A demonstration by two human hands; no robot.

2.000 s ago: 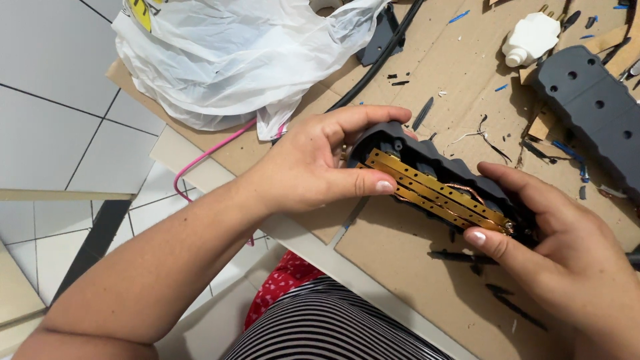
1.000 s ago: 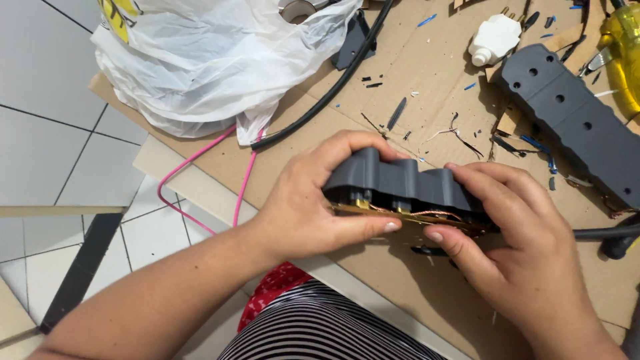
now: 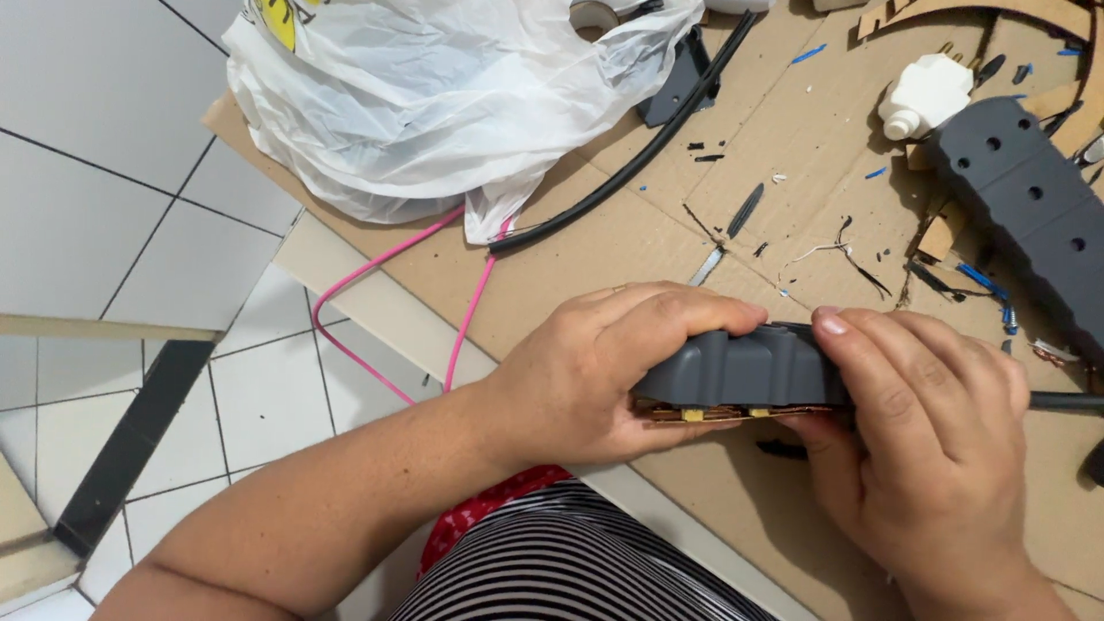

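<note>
A dark grey plastic power strip housing [image 3: 742, 369] is held on edge above the cardboard, between both hands. My left hand [image 3: 604, 371] grips its left end, fingers over the top and thumb beneath. Around the right end closes my right hand [image 3: 923, 414], its thumb under the lower side. Brass contact strips [image 3: 724, 414] show along the lower edge of the housing; their perforated faces are hidden. A matching grey plastic piece with holes [image 3: 1035, 194] lies at the right. Beside it is a white plug [image 3: 931, 93] with brass pins.
A white plastic bag [image 3: 414, 103] covers the back left of the cardboard sheet [image 3: 604, 224]. A black cable [image 3: 638, 164] and pink cord [image 3: 345, 280] run beside it. Cut insulation, wire scraps and a small blade [image 3: 707, 266] lie beyond my hands. Another black cable [image 3: 1061, 400] is at right.
Both hands have turned the housing over from showing its perforated brass strips to showing its grey outer side. It stays held at both ends.
</note>
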